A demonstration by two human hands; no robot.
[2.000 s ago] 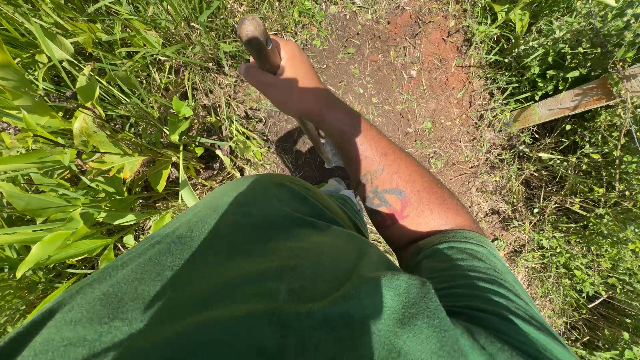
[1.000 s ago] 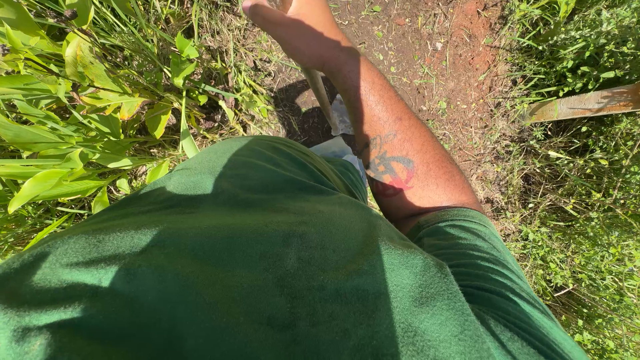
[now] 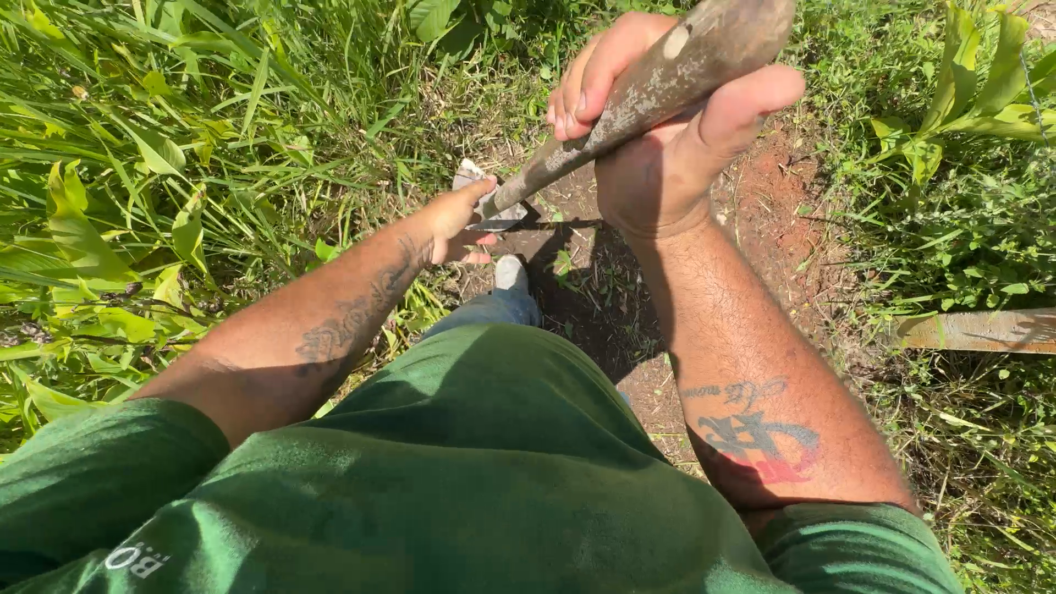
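A thick, worn wooden handle runs diagonally from the top right down to a pale metal blade, apparently that of a hoe. My right hand is wrapped around its upper part, with the thumb stretched out. Beside the lower end of the handle is my left hand, thumb and fingers spread around it; whether they touch the wood is hard to tell. The blade lies just beyond the left fingers, partly hidden by the handle and hand.
Below the blade shows a light-coloured boot on the bare dirt path. Tall grass and broad-leaved plants line the left side. At right, a weathered board juts out of low greenery.
My left hand and forearm have come into view beside the lower handle. The handle's upper part, cut off at the frame's top one second ago, now shows large in my right hand.
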